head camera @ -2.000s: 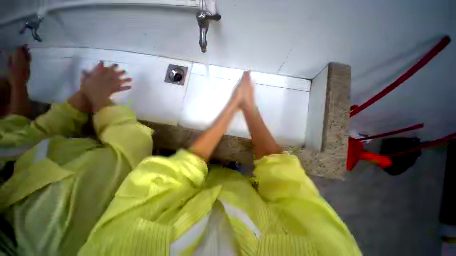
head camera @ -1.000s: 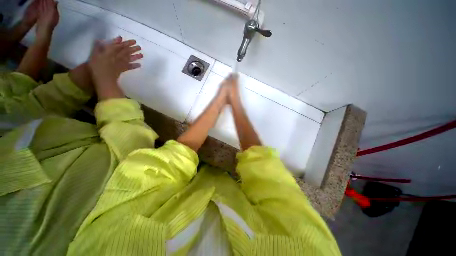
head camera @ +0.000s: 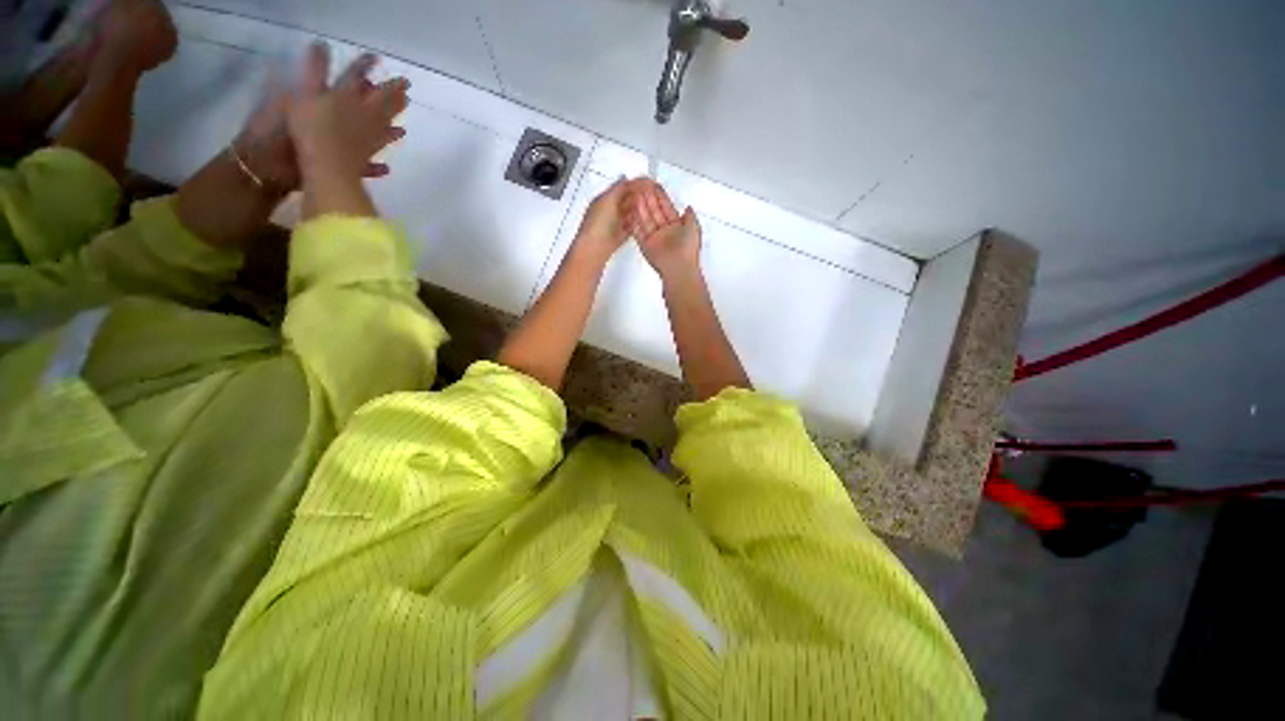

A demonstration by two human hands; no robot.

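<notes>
My left hand (head camera: 607, 217) and my right hand (head camera: 667, 235) are side by side over the white-tiled trough sink (head camera: 789, 303), touching at the fingers. The right palm faces up with its fingers extended; the left hand is partly turned away. Neither hand holds an object. The small silver tap (head camera: 674, 78) is on the wall just above them. A faint, thin clear stream of water (head camera: 654, 158) shows between the spout and the fingertips. The square metal drain (head camera: 543, 164) lies in the basin to the left of my hands.
A co-worker in a yellow-green smock (head camera: 183, 465) stands close on the left, hands over the trough. Another person's arm (head camera: 106, 99) is beyond. The granite rim (head camera: 979, 352) rises at the right end. Red handles (head camera: 1156, 321) and a black bag (head camera: 1092, 507) are further right.
My hands were pressed palm to palm and have opened apart, with the right palm turned up. The view has turned, and the tap sits further right in it than two seconds ago.
</notes>
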